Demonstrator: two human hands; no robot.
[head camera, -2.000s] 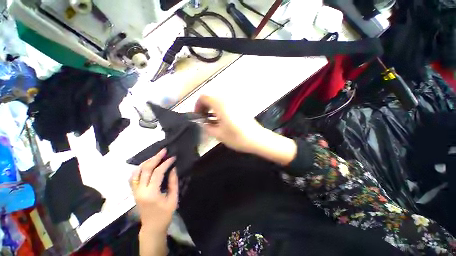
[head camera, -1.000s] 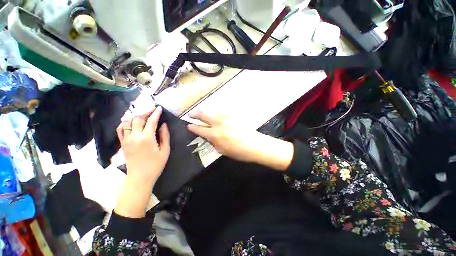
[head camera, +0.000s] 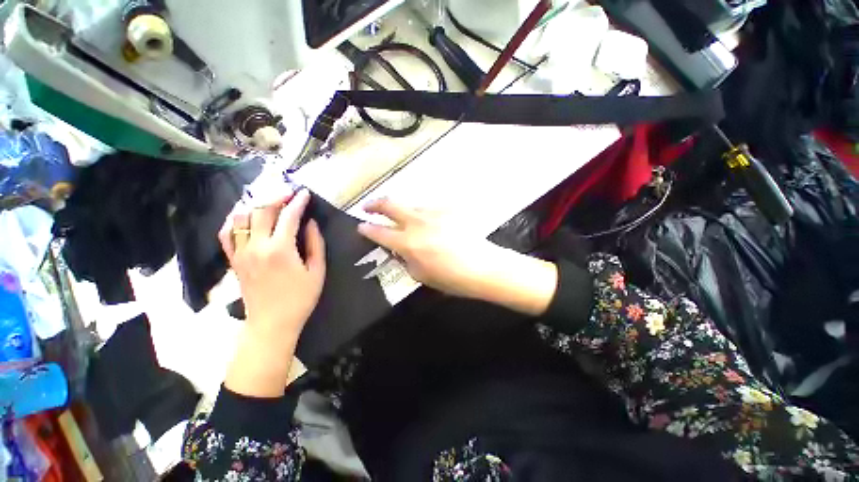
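Observation:
A black fabric piece (head camera: 344, 282) lies flat on the white table, one end at the needle area (head camera: 273, 179) of the sewing machine (head camera: 104, 99). My left hand (head camera: 273, 259) rests on its left side, fingertips close to the needle area. My right hand (head camera: 419, 247) is at its right edge, with silvery snip blades (head camera: 379, 264) showing under the palm. The right fingers look bent around the snips. The fabric end under the presser foot is hidden by glare and my left fingers.
A black heap (head camera: 113, 221) lies left of the needle, with more black pieces (head camera: 141, 372) at the left table edge. A black strip (head camera: 546, 108) crosses above scissors (head camera: 414, 89). A screwdriver (head camera: 753, 179) and red cloth (head camera: 622, 184) are at right.
From two seconds ago, the fabric went from folded and lifted to flat at the needle. My left hand moved up onto it. Since one second ago, both hands have barely moved.

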